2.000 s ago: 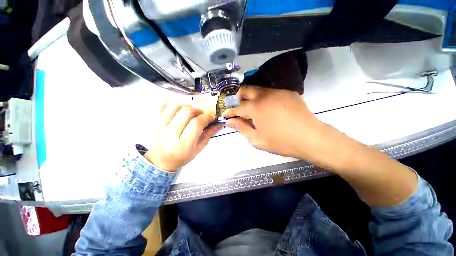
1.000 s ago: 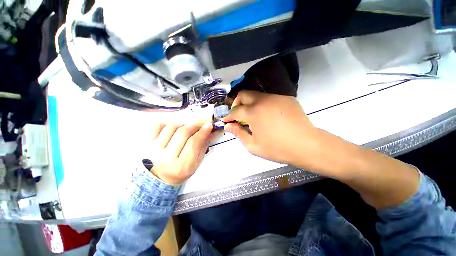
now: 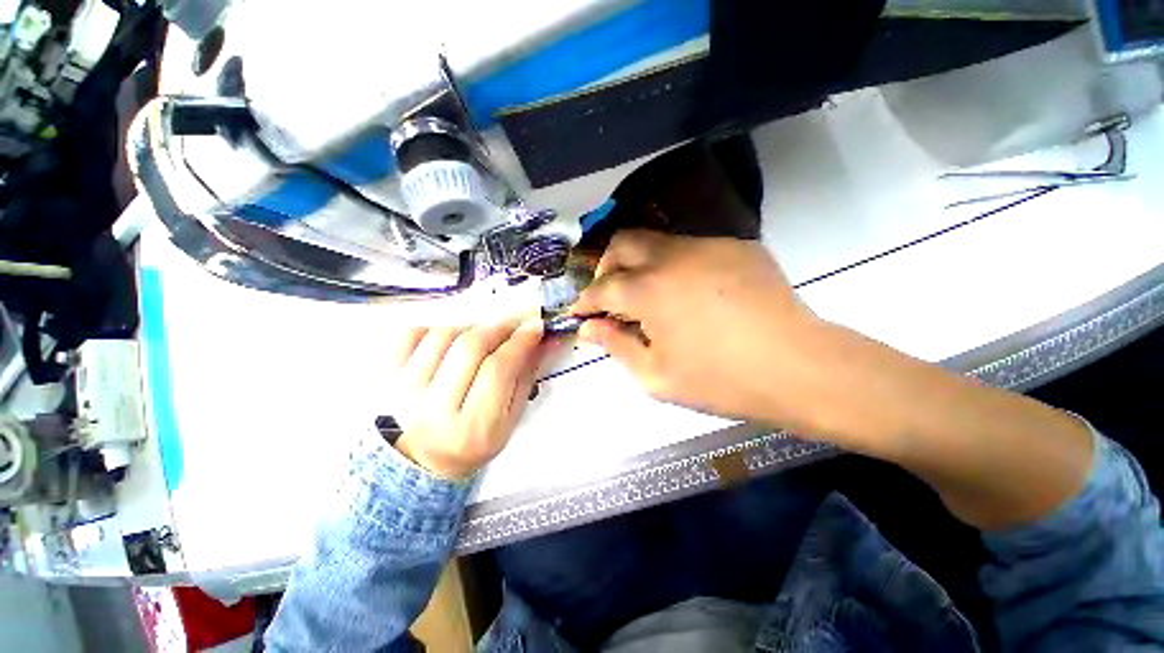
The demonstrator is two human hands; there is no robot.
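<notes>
My left hand (image 3: 466, 389) lies on the white tabletop just in front of the needle area, its thumb and forefinger pinched on a small dark piece (image 3: 562, 325). My right hand (image 3: 702, 319) meets it from the right, its fingertips pinched at the same piece. The piece is mostly hidden by the fingers; I cannot tell its shape. The shiny presser foot area (image 3: 546, 262) is just beyond the fingertips. A dark cloth (image 3: 702, 191) lies behind my right hand, under the machine arm.
The white machine head (image 3: 345, 77) with its blue stripe and ribbed tension dial (image 3: 447, 195) stands above the hands. A dark cloth strip (image 3: 638, 115) drapes over the arm. Thin silver tweezers (image 3: 1021, 176) lie at the right. A ruler strip (image 3: 613, 492) follows the table's front edge.
The view has shifted, so the machine head sits further left. My hands stay together at the needle area, with the fingertips slightly moved around the small piece.
</notes>
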